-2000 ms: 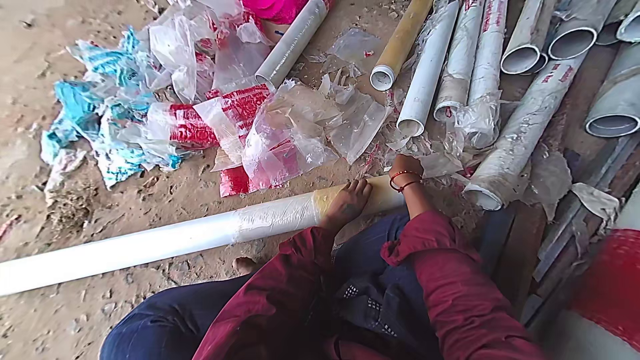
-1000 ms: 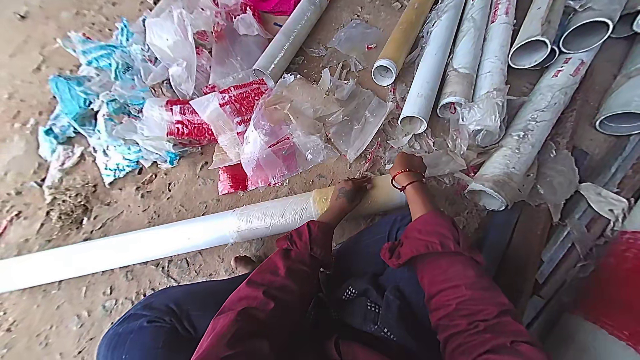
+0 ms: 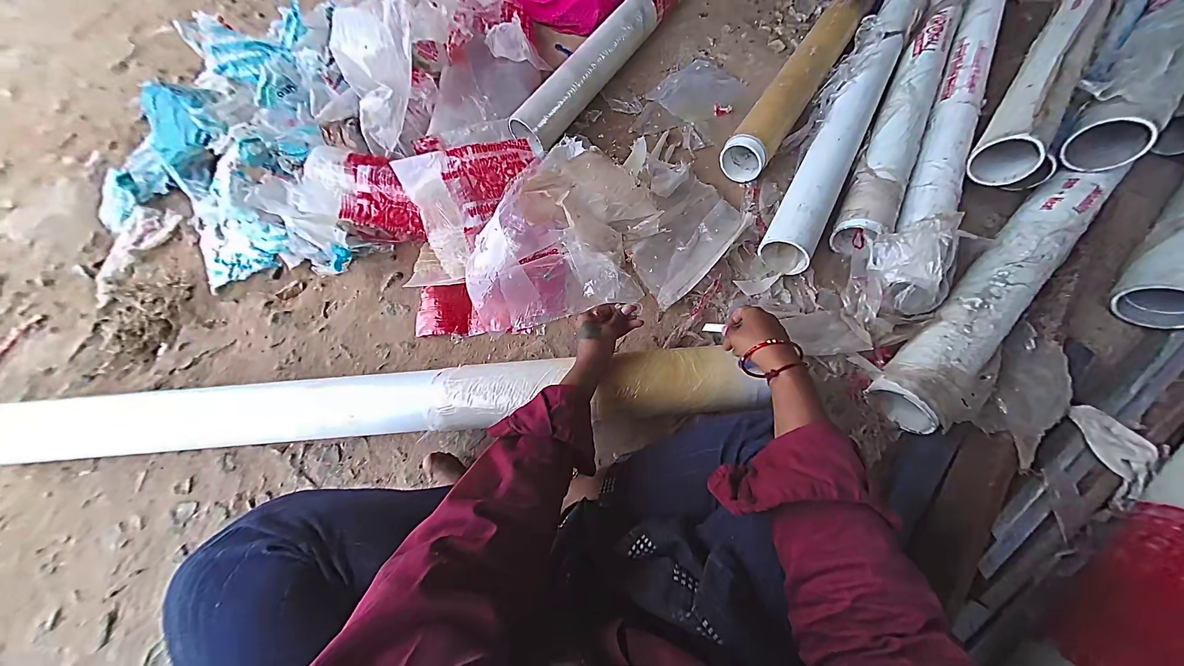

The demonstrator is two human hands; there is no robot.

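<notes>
A long white plastic pipe (image 3: 277, 409) lies across the ground in front of my folded legs. Plastic film (image 3: 504, 393) wraps its right part, which turns yellowish toward the end. Just above the wrapped pipe is my left hand (image 3: 606, 324), fingers apart and holding nothing, its wrist over the pipe. My right hand (image 3: 754, 335), with red bangles at the wrist, is closed on a small white object (image 3: 714, 327) over the pipe's right end. Only the tip of that object shows, so its kind is unclear.
Crumpled blue, clear and red-printed plastic wrappers (image 3: 384, 199) are heaped beyond the pipe. A grey-white pipe (image 3: 583, 79) lies behind them. Several more pipes (image 3: 832, 190), some in film, lie at the upper right. Boards (image 3: 962, 513) are on the ground at the right.
My left hand has come off the pipe's wrapped part and moved forward, its fingers now spread. A small white object now shows in my right hand, which has risen a little from the pipe's end.
</notes>
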